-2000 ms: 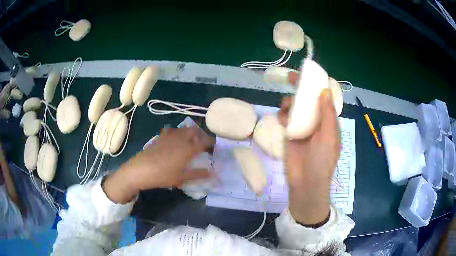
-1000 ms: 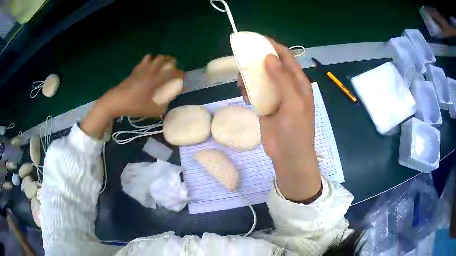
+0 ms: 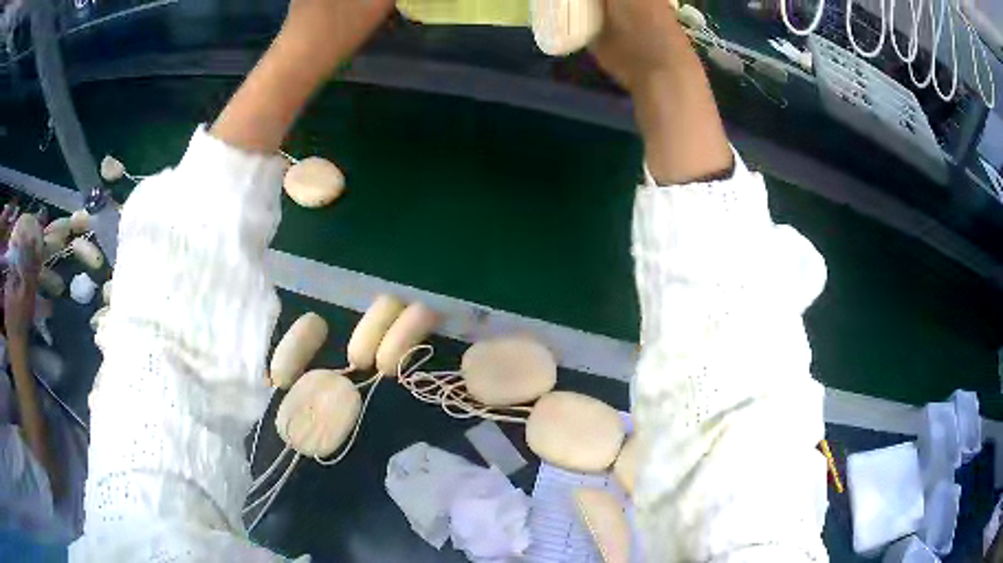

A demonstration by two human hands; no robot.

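Both my arms reach up to the top edge. My right hand (image 3: 629, 33) is cut off there, with a cream corded oval unit (image 3: 566, 24) in its grip. My left hand (image 3: 343, 13) is mostly cut off, its fingers out of the picture. A yellow-green thing (image 3: 464, 10) shows between the hands. Below, oval units (image 3: 509, 371) with looped white cords lie on the dark bench, another (image 3: 574, 431) partly over a printed form (image 3: 561, 517). A crumpled white cloth (image 3: 489, 515) and a small grey card (image 3: 496, 448) lie beside the form.
The green conveyor belt (image 3: 473, 198) carries a corded unit (image 3: 315, 181). More units (image 3: 319, 414) lie left on the bench. White wipes (image 3: 886, 497), clear boxes (image 3: 940, 440) and a yellow-orange pen (image 3: 830, 466) are at right. White cords hang upper right. Another person's arm (image 3: 28, 374) is far left.
Both my hands have moved up and away over the belt to the top edge, the right with its unit. The view has tilted upward, and the yellow-green thing has come into view between the hands.
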